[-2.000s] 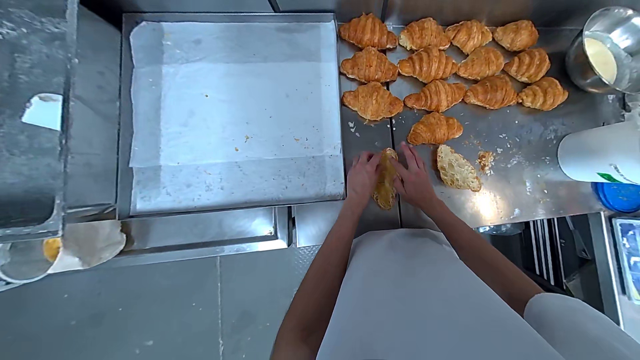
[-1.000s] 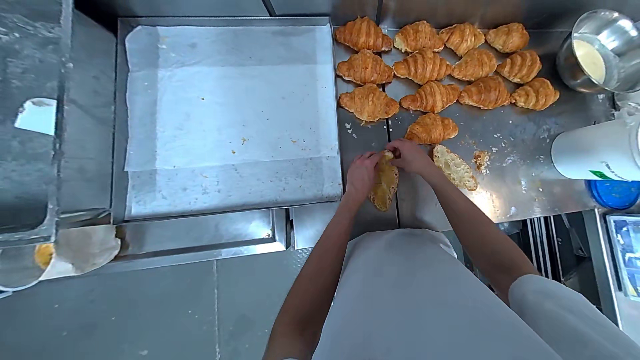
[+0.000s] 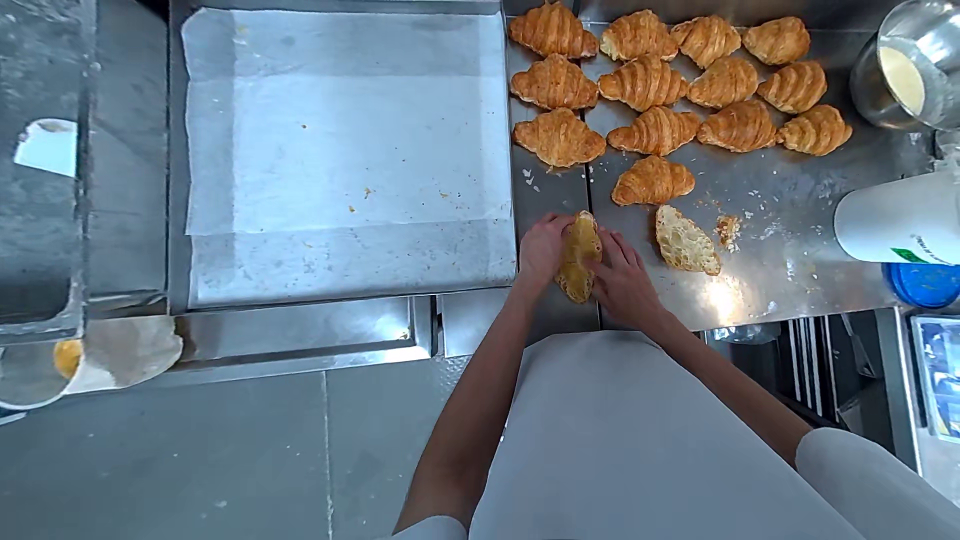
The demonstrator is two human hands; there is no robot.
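Between my two hands lies a croissant half (image 3: 578,259), its face a smooth yellowish brown, near the front edge of the steel counter. My left hand (image 3: 543,249) grips its left side. My right hand (image 3: 626,279) touches its right side with the fingertips, the fingers somewhat spread. Just right of my right hand, another croissant half (image 3: 685,240) rests with its pale, holey crumb facing up, beside a small heap of crumbs (image 3: 727,231). Whole golden croissants (image 3: 652,180) stand in rows farther back on the counter.
A large tray lined with parchment paper (image 3: 352,165) is at the left, with crumbs on it. At the right are a steel bowl (image 3: 877,90) holding a pale substance, a white container (image 3: 896,219) and a blue lid (image 3: 926,285). A bowl (image 3: 30,375) stands at the far left.
My right hand has moved from the upper end of the croissant half down to its right side. My left hand stays at its left side.
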